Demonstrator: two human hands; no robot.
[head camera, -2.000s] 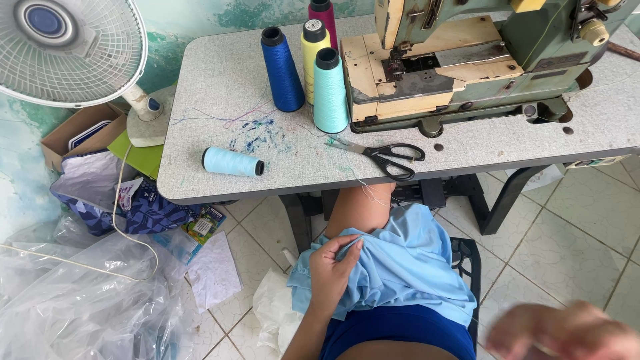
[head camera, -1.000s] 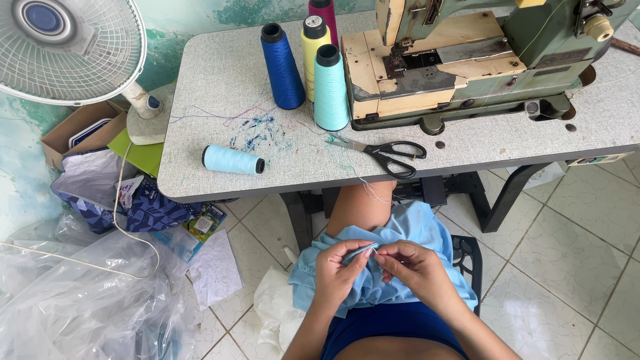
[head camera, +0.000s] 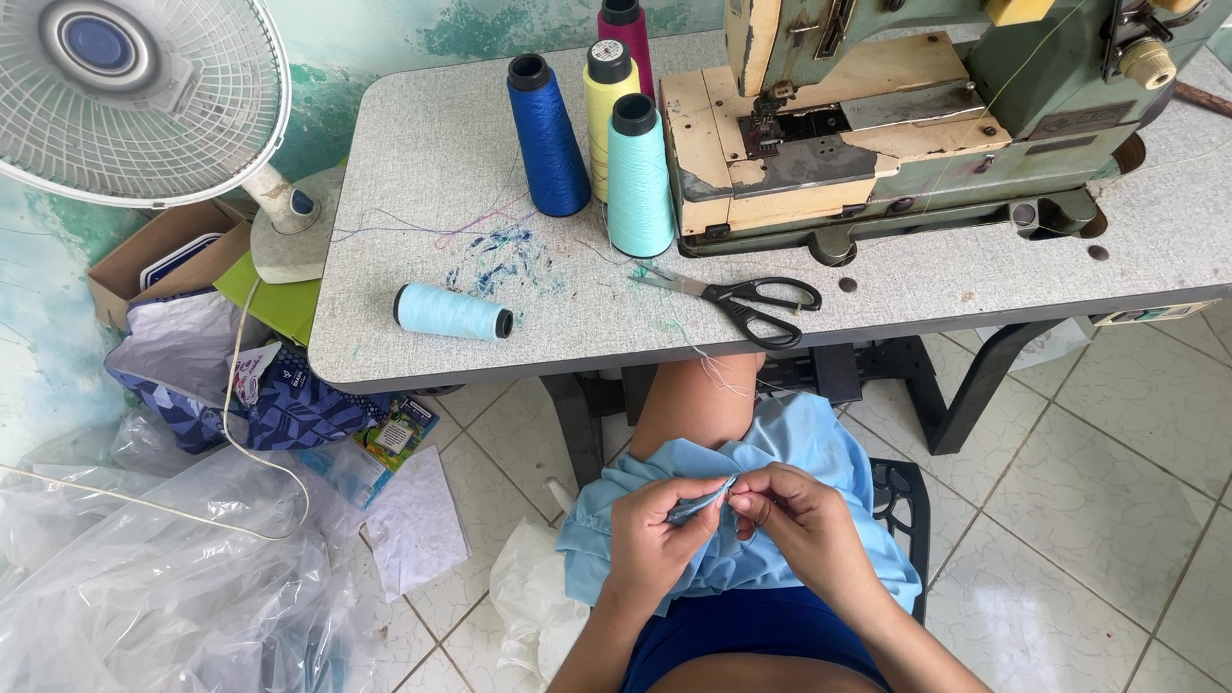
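Note:
Light blue fabric (head camera: 818, 433) lies bunched over my lap. A folded edge of it is pinched between the thumb and fingers of my left hand (head camera: 664, 529). My right hand (head camera: 799, 520) meets it at the same edge, thumb and fingertips closed on the fabric; whether a thread or small tool is between them cannot be told. Beyond my hands, black-handled scissors (head camera: 736, 300) rest near the table's front edge, blades slightly apart, with loose threads around them. A light blue thread cone (head camera: 452, 313) lies on its side to the left.
An industrial sewing machine (head camera: 905, 164) stands on the speckled table (head camera: 414, 144). Upright blue (head camera: 551, 144), yellow (head camera: 599, 125), magenta (head camera: 628, 34) and aqua (head camera: 639, 183) thread cones stand beside it. A fan (head camera: 144, 87), bags (head camera: 289, 395) and plastic sheeting (head camera: 173, 568) are at the left.
My right hand has come in from the lower right to join my left at the fabric. The left hand has brought up a folded edge of it.

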